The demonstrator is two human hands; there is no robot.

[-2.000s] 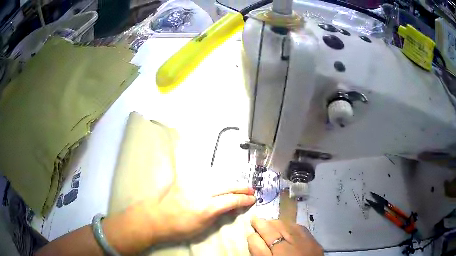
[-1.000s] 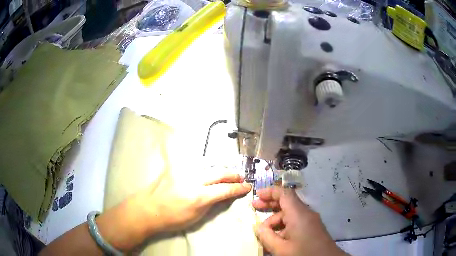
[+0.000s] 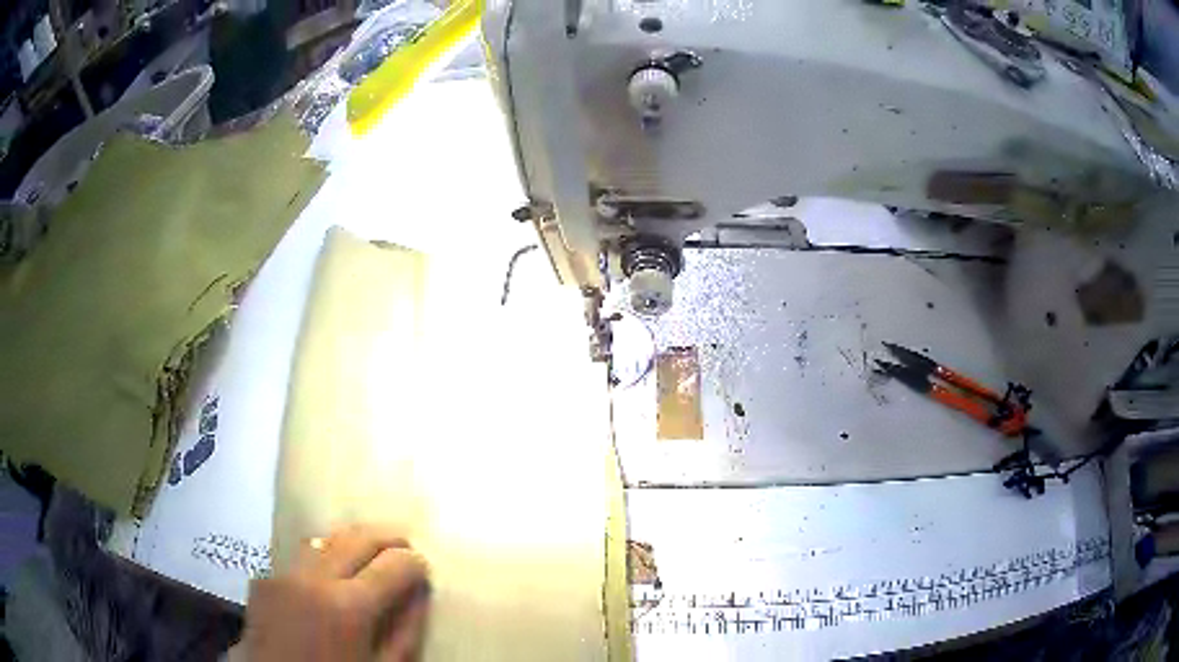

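A long pale olive cloth panel lies left of the presser foot and runs to the bottom of the picture, its right edge along the foot. Its middle is washed out by the light. My left hand is at the lower left with bent fingers on the panel, gripping it. My right hand is not clearly seen; a small brownish patch beside the panel's right edge could be a fingertip or something else. The white sewing machine head stands over the foot.
A darker olive cloth stack lies left. Orange-handled snips and a tan patch are on the bed at right. A yellow elongated body is behind. A printed ruler runs along the front edge. A white tub stands back left.
The view has shifted, so the machine appears higher and further left. My left hand has moved back from the foot to the lower left. My right hand has left the foot area.
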